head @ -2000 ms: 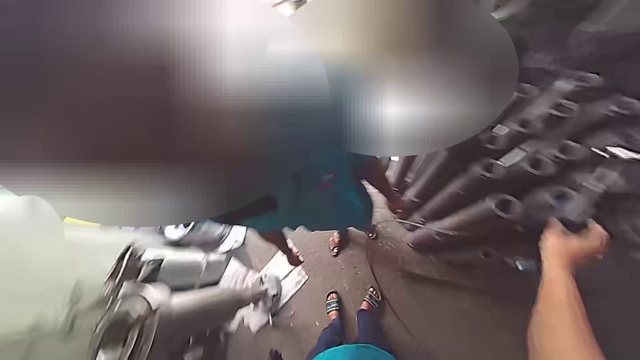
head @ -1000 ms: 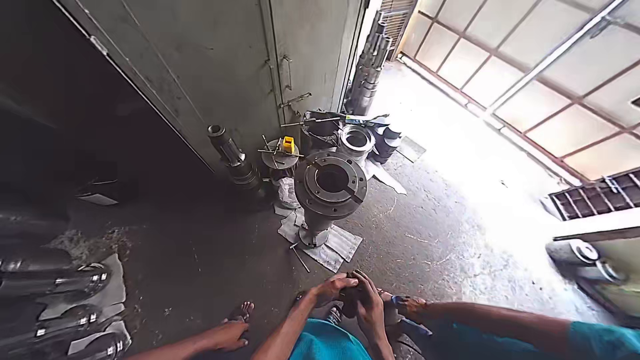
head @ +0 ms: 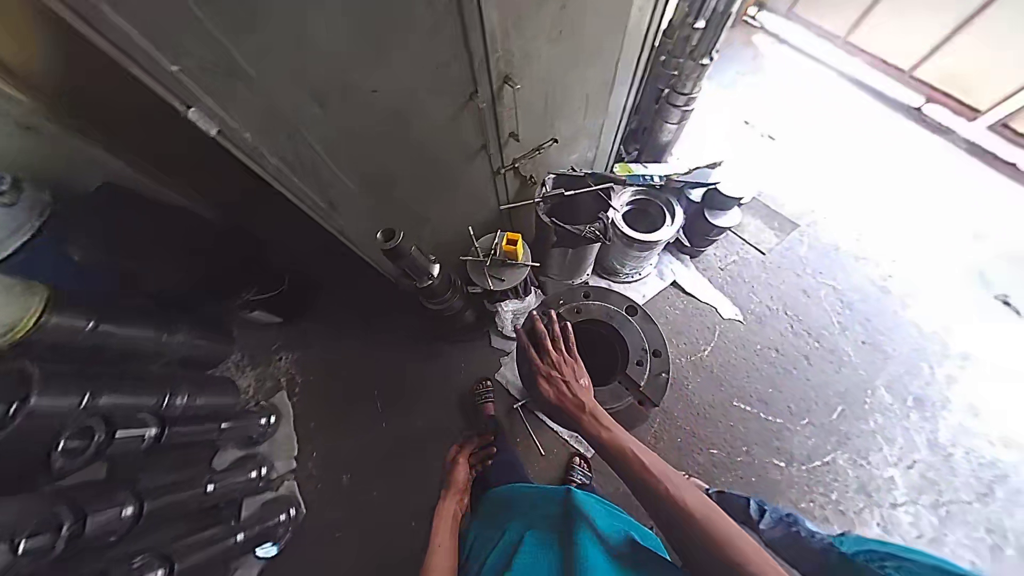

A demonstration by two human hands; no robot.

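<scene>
My right hand [head: 558, 376] lies over the left part of a large steel flange [head: 652, 328], its fingers extended and slightly spread across the rim beside the central bore. My left hand [head: 464, 468] hangs beside my left leg with its fingers loosely bent, and nothing shows in it. The flange has bolt holes around its ring and a slot at its lower right. Beyond it, a round metal piece [head: 478, 272] bears thin rods and a yellow plastic holder [head: 513, 246]. Below my right hand, a thin metal rod [head: 530, 430] lies on the floor.
Steel cylinders [head: 632, 248] stand on paper by a grey metal cabinet [head: 384, 104]. A stepped shaft [head: 420, 268] stands at its base. Several machined shafts [head: 160, 432] lie at the left. Another person's blue-clad limb [head: 768, 520] shows at the lower right.
My hands, together near my waist one second ago, are now apart; my right hand has moved onto the flange. The view swung strongly from the two-second-old frame. Another person's arm has left the lower right.
</scene>
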